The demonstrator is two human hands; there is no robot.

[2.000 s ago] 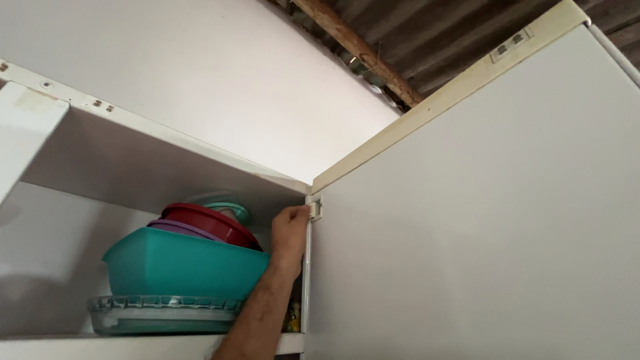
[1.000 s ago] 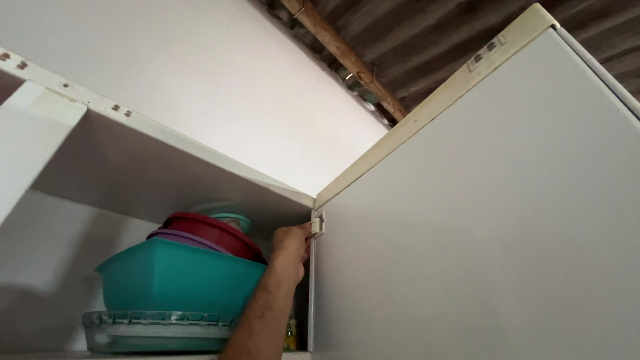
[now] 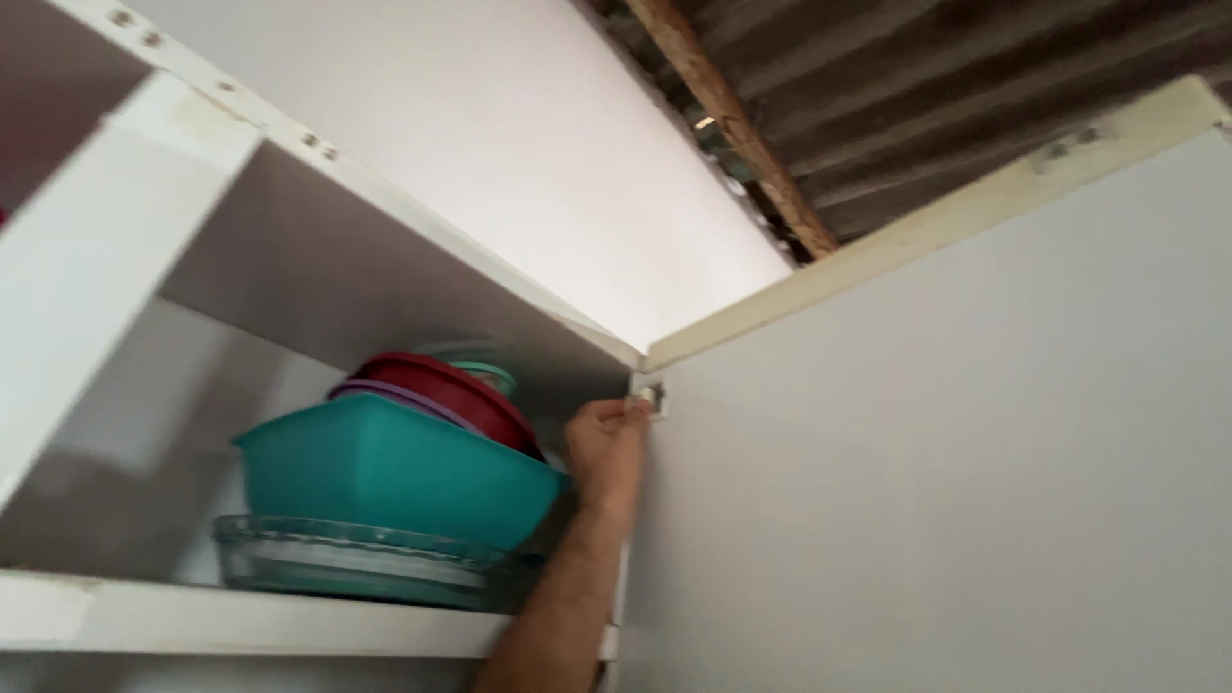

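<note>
Inside a white wall cabinet, my left hand (image 3: 604,433) reaches up to the corner where the door meets the side panel. Its fingertips are closed around a small pale hinge (image 3: 654,398) near the top of the door. The cabinet door (image 3: 914,462) stands swung out and fills the right side of the view. My right hand is not in view. Left of my forearm, a teal plastic basin (image 3: 385,467) rests on clear glass dishes (image 3: 356,563), with a red bowl (image 3: 448,390) and a purple-rimmed one stacked in it.
The cabinet's shelf edge (image 3: 241,616) runs below the dishes. A white vertical divider (image 3: 125,221) stands at the left. Above are a pale wall (image 3: 500,144), a wooden pole (image 3: 736,115) and a corrugated roof (image 3: 924,87). Screw holes mark the cabinet's top rail (image 3: 385,197).
My left hand stays at the hinge, its fingers shifting slightly there. The view has moved, with more of the left divider now showing.
</note>
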